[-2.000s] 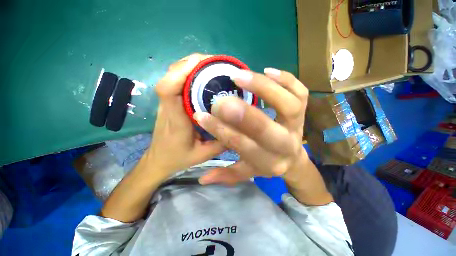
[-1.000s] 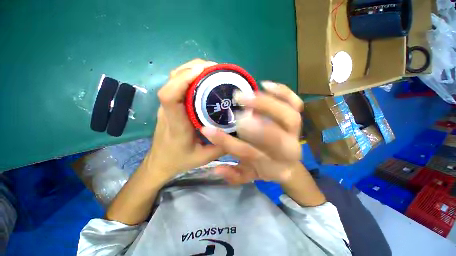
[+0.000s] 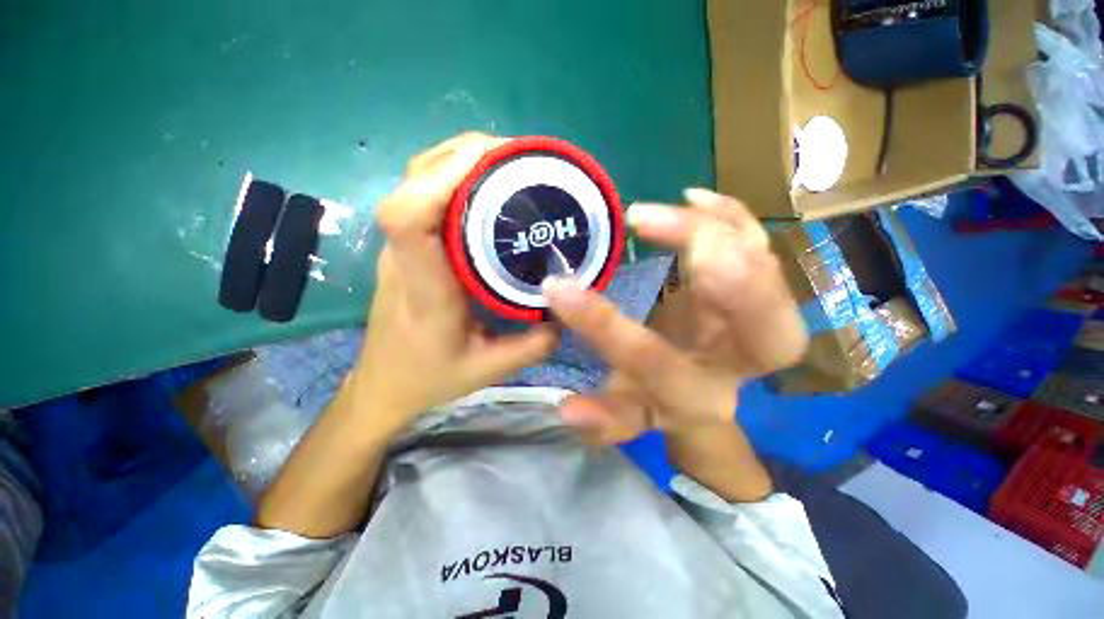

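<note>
My left hand [image 3: 424,284] is wrapped round the left side of a red speaker body [image 3: 458,248], its round end facing up at the bench's front edge. An end cap [image 3: 539,230] with a pale ring and a black centre with a white logo sits in that end. My right hand [image 3: 690,320] is at the right with fingers spread. One fingertip is at the lower rim of the end cap; it holds nothing. The far side and base of the speaker are hidden.
Two black pads [image 3: 269,252] lie on the green bench [image 3: 581,73] at left. A cardboard tray [image 3: 751,121] at right holds a dark blue speaker [image 3: 908,46], a white disc [image 3: 822,154] and a black ring [image 3: 1006,134]. A taped carton [image 3: 835,302] stands below it.
My right hand has drawn back to the right and its fingers have spread, uncovering the end cap's logo. My left hand still holds the speaker.
</note>
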